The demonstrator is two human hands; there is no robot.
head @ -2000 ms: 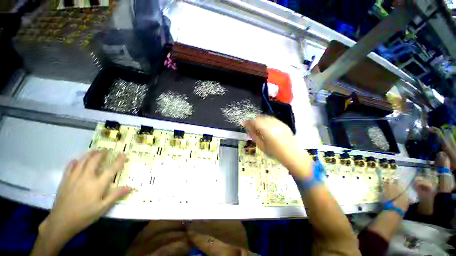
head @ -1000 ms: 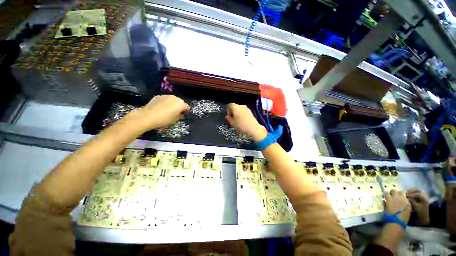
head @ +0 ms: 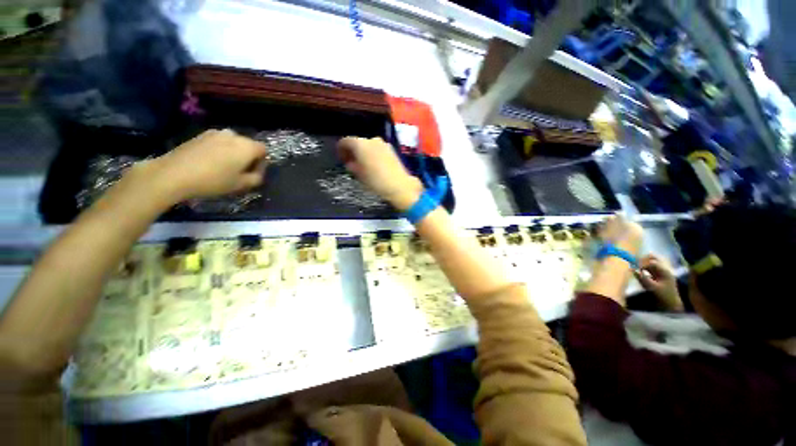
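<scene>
My left hand (head: 223,163) is over the left part of the black component tray (head: 292,185), fingers curled, beside a silvery heap. My right hand (head: 368,163) is over the tray's right side, fingers bent down just above another heap of small silvery components (head: 349,189). Whether either hand pinches a component is too small and blurred to tell. A third heap (head: 290,145) lies between the hands. Cream-yellow circuit board panels (head: 236,322) lie in front of the tray, with black blocks along their far edge. A blue wrist strap (head: 427,199) is on my right wrist.
A black side bin (head: 96,179) stands left of the tray. Brown strips (head: 288,90) and a red container (head: 414,125) are behind and right. A metal rail (head: 262,389) edges the boards. At right a person (head: 724,348) works near another tray (head: 563,187).
Compared with one second ago, the view has shifted, so tray and boards appear further left and the neighbouring person shows more. Both hands remain over the tray; two seconds ago my left hand was on the boards.
</scene>
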